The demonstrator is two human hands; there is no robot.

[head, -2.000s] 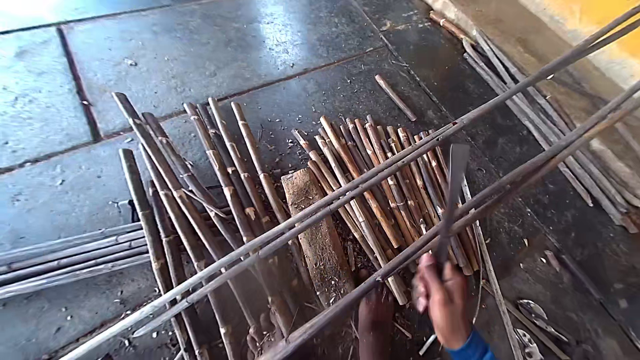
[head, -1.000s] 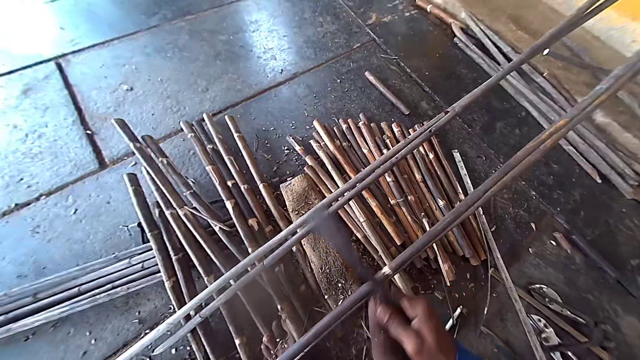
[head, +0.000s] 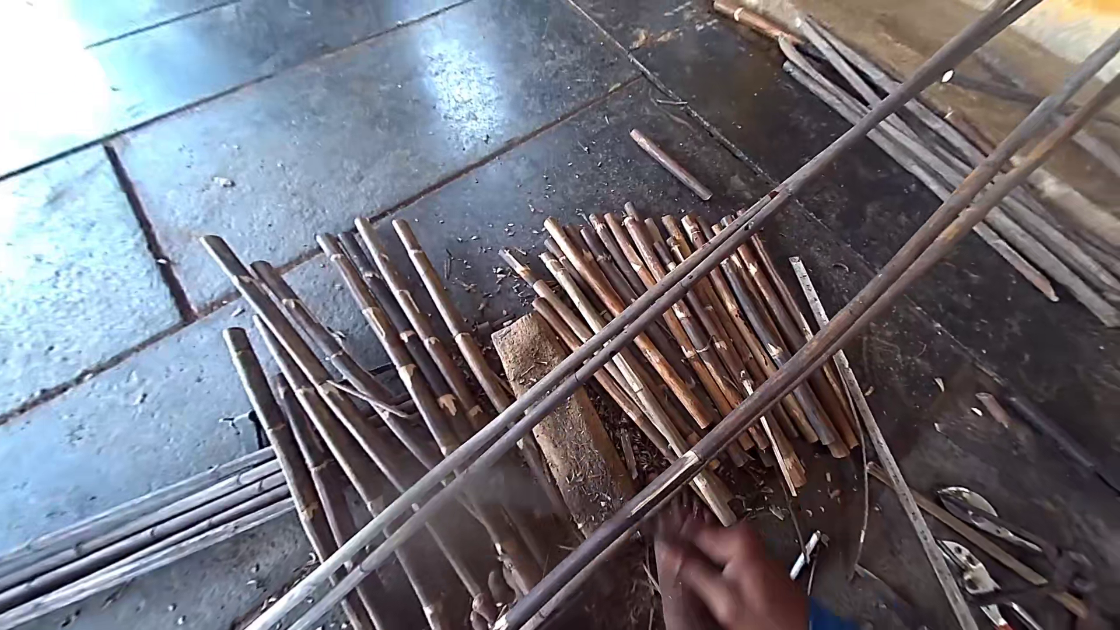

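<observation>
My right hand (head: pixel 739 573) is at the bottom, right of centre, blurred, its fingers curled on the knife's mostly hidden handle. A grey smear to its left looks like the moving blade. My left hand (head: pixel 500 591) is barely visible at the bottom edge, its fingers around a cane stick; poles and blur hide much of it. Between the hands lies a worn wooden block (head: pixel 573 437) strewn with chips. Longer cane sticks (head: pixel 297 332) fan out at the left. Many short cut cane pieces (head: pixel 691 341) lie side by side, right of the block.
Long thin poles (head: pixel 647 311) cross the view diagonally above the work. More poles lie at the lower left (head: pixel 175 525) and along the wall (head: pixel 954 157). A flat strip (head: pixel 884 437), metal tools (head: pixel 971 560) and a single cane piece (head: pixel 670 164) lie on the stone floor.
The knife was raised upright at first, then leaned left over the block; its blade is now only a blur. My right hand is lower than at first. The cane piles look much the same.
</observation>
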